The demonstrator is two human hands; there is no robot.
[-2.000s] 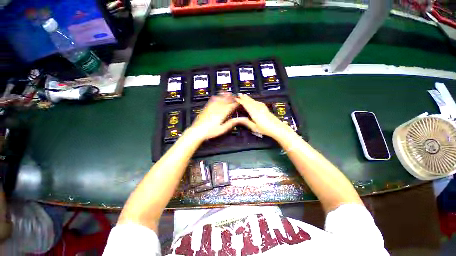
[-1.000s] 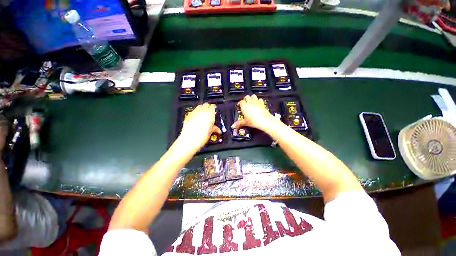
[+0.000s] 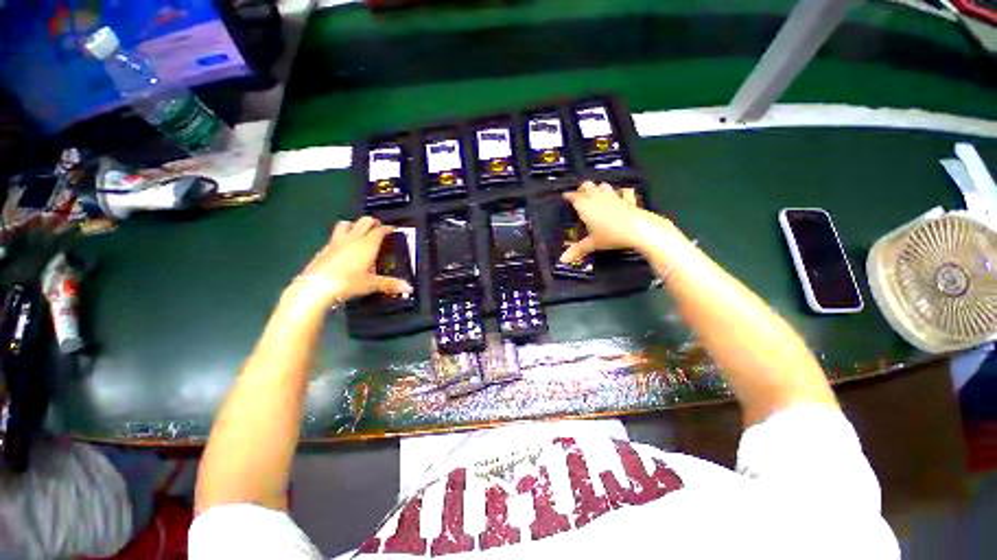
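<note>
A black foam phone tray [image 3: 383, 323] lies in front of me. Its far row holds several closed flip phones with white labels [image 3: 495, 144]. In the near row, two flip phones stand open, the left one [image 3: 455, 246] and the right one [image 3: 511, 235], with dark screens and keypads towards me. My left hand [image 3: 352, 263] grips a closed flip phone [image 3: 396, 260] in the near left pocket. My right hand [image 3: 610, 222] grips another closed phone [image 3: 572, 243] right of the open ones. The near right pocket is mostly hidden by my right hand.
Small dark blocks [image 3: 455, 370] lie under the open keypads near the bench edge. A white-framed smartphone [image 3: 820, 263] and a beige fan [image 3: 949, 282] are at right. A bottle [image 3: 175, 109], monitor and corded tool [image 3: 142, 188] are at left. A grey post [image 3: 782, 66] rises behind the tray.
Two near-row phones, closed before, are now open with keypads showing. My left hand has moved left and my right hand right, each to another phone. The view has shifted.
</note>
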